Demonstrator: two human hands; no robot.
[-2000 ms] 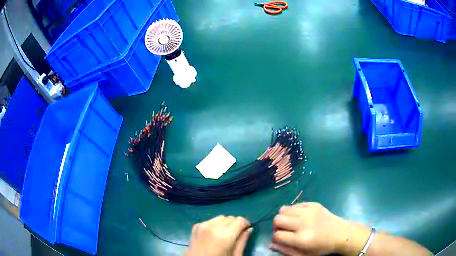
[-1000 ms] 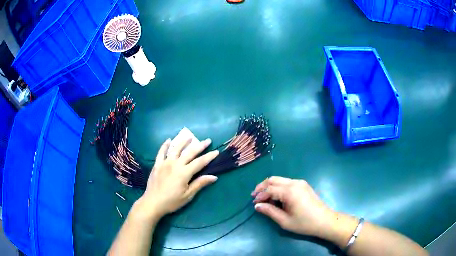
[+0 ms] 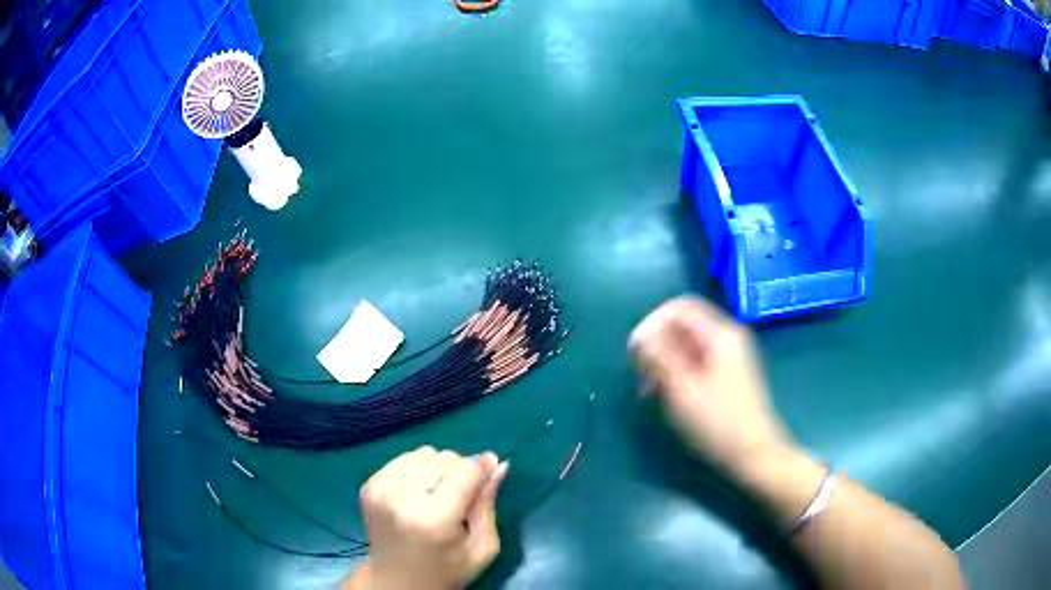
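The curved bundle of thin black wire leads (image 3: 334, 421) lies on the table, with copper-brown sleeves and tiny shiny tips towards both ends. My left hand (image 3: 432, 519) is closed in front of the bundle. Loose black wire leads (image 3: 282, 551) run out from its left side, and a sleeved end shows to its right, so it holds these leads; its grip point is hidden by the fingers. My right hand (image 3: 697, 363) is blurred, raised in front of the small blue bin (image 3: 801, 290), its fingers curled. Whether it holds anything cannot be told.
An off-white paper slip (image 3: 361, 342) lies inside the curve of the bundle. A pink and white handheld fan (image 3: 225, 98) stands at upper left beside large blue totes (image 3: 75, 403). Other blue bins (image 3: 910, 17) are at upper right. An orange handle (image 3: 476, 5) is cut off at the top.
My left hand has left the bundle and slip and closed on the loose leads nearer me. My right hand has moved up towards the small bin. The view has shifted right.
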